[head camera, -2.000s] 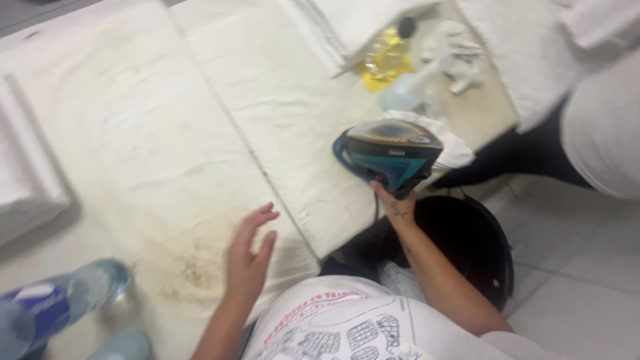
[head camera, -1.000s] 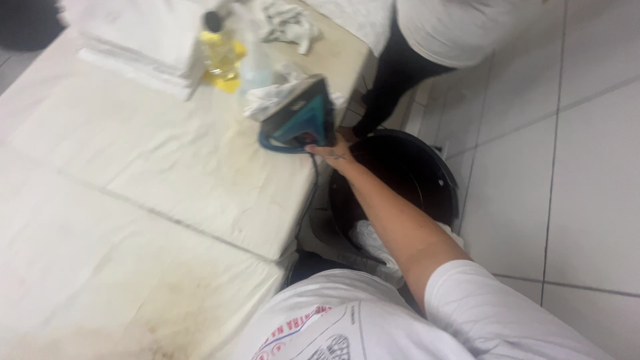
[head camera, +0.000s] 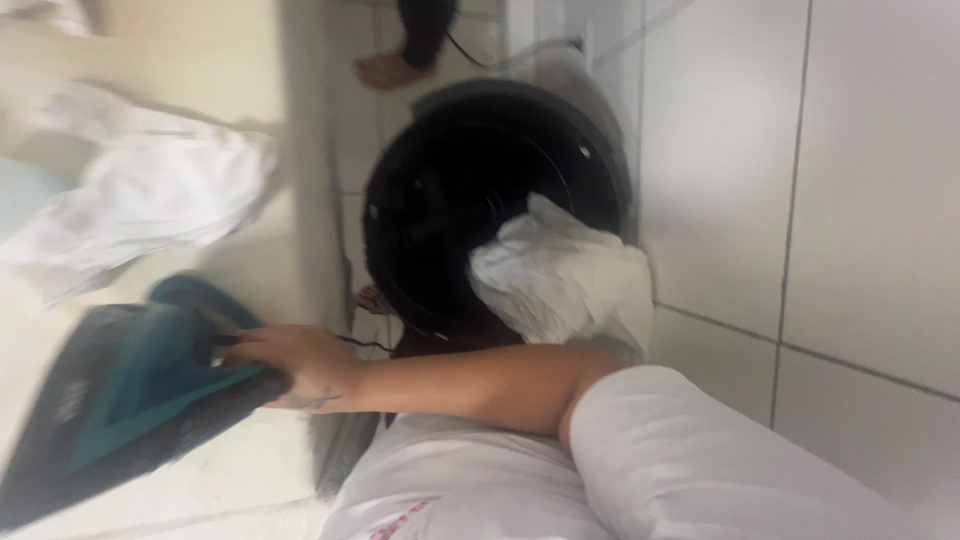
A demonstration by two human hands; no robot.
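My right hand [head camera: 300, 364] reaches in from the lower middle and touches the rear of a blue and black clothes iron [head camera: 142, 390], its fingers at the heel by the handle. Blur hides how firmly they hold it. The iron is at the lower left, over the cream padded table [head camera: 232, 465]. A crumpled white cloth [head camera: 165, 180] lies on the table beyond the iron. A dark cord runs off behind my wrist. My left hand is out of the frame.
Beside the table edge stands a round black bin [head camera: 450, 187], with white fabric [head camera: 570, 277] hanging over its near right rim. Another person's foot [head camera: 394, 71] is on the tiled floor [head camera: 712, 150] behind it. A thin cable lies near that foot.
The view has swung far right and down toward the bin. My left hand, seen over the table two seconds ago, has left the frame. My right hand remains at the iron.
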